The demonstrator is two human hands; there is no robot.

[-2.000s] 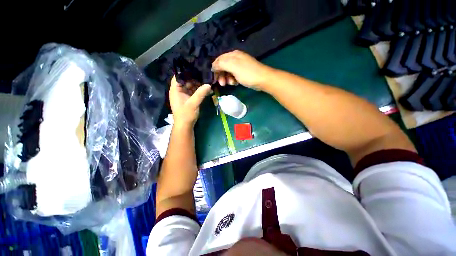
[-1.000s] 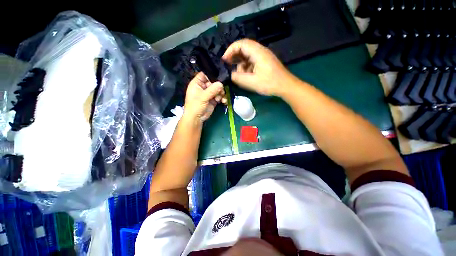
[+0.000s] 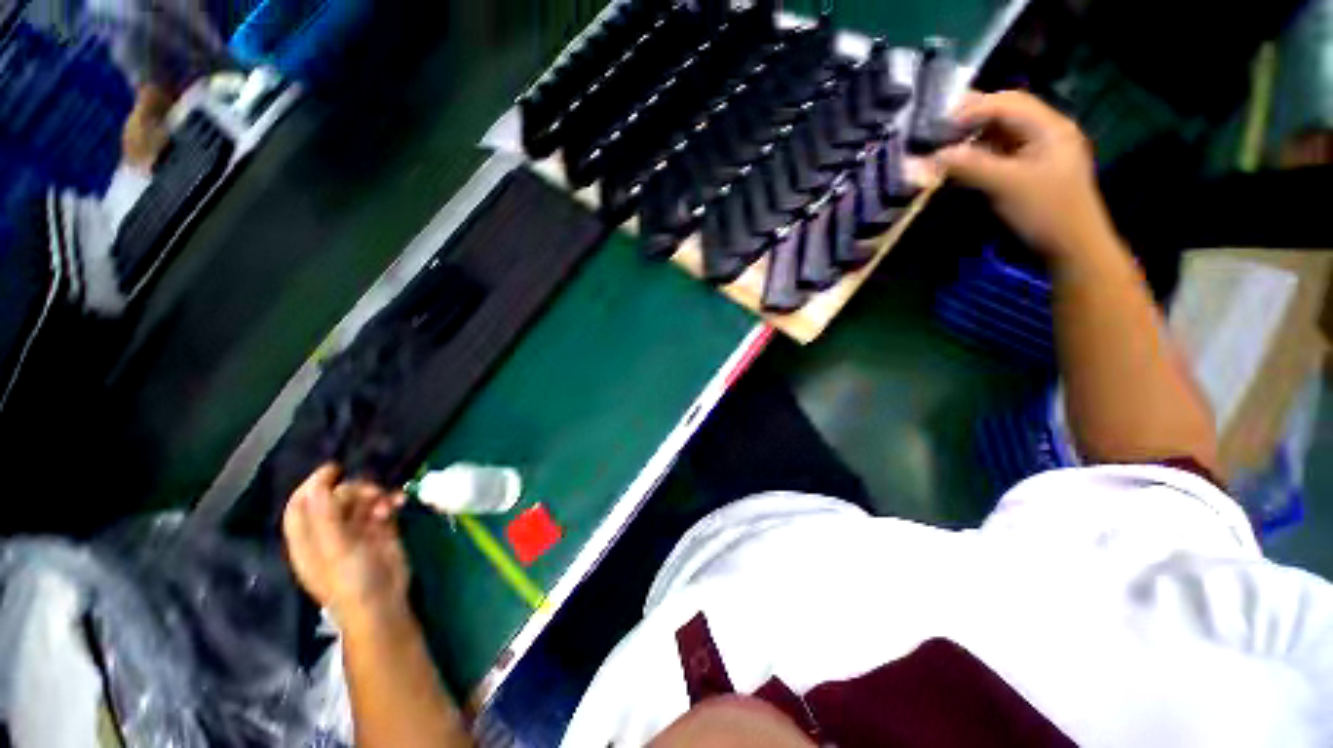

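Observation:
My right hand (image 3: 1023, 168) pinches a glossy black housing (image 3: 931, 95) at the right end of the rows of black housings (image 3: 731, 132). These rows lie on a cardboard sheet (image 3: 811, 314). My left hand (image 3: 344, 541) is at the near edge of the heap of small black inserts (image 3: 358, 395), its fingers curled; blur hides whether it holds anything. The white squeeze bottle (image 3: 475, 488) lies on its side, its tip close to my left fingertips. The red square (image 3: 534, 533) lies beside it on the green bench (image 3: 585, 365).
A long black tray (image 3: 512, 271) lies behind the green surface. Yellow tape (image 3: 500, 561) crosses the bench. A clear plastic bag (image 3: 190, 628) is at lower left, blue crates (image 3: 1001, 307) are below at right. Another person's hand (image 3: 146, 129) shows at upper left.
The view has swung towards the rows. My right hand has moved from the work spot to the rows with a housing. My left hand no longer holds the housing up.

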